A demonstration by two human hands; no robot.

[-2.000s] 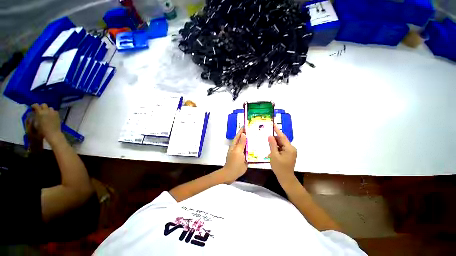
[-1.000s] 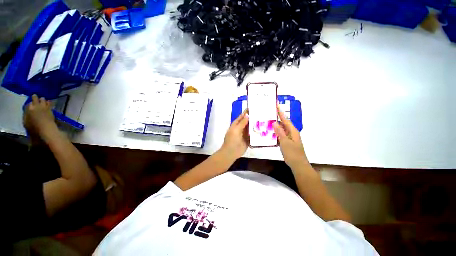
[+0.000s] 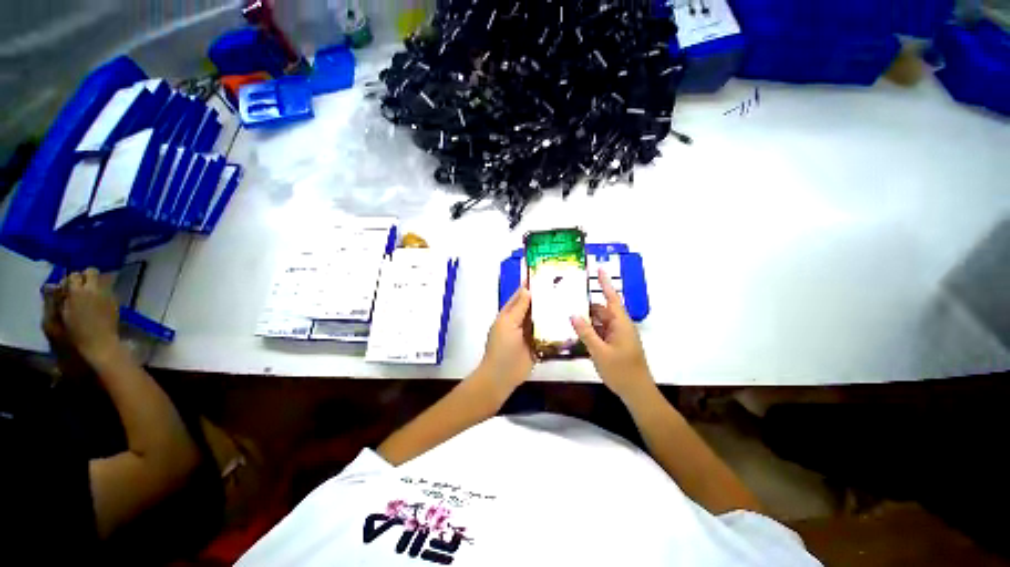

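Note:
A smartphone with a green and white lit screen is held upright in front of me, above the table's front edge. My left hand grips its left side. My right hand is at its right side, the thumb over the lower screen. Behind the phone a blue-edged piece with white parts lies on the table, partly hidden by the phone and my fingers. White printed boxes with blue edges lie to the left.
A black cable pile fills the back centre. A clear plastic bag lies left of it. A blue bin with rows of packs stands far left, near another person's hands. Blue boxes stand back right. A shadow shows at right.
The phone screen has changed from white and pink back to green and white. The view has shifted, and the phone sits slightly lower and further left. A grey shadow has appeared at the right.

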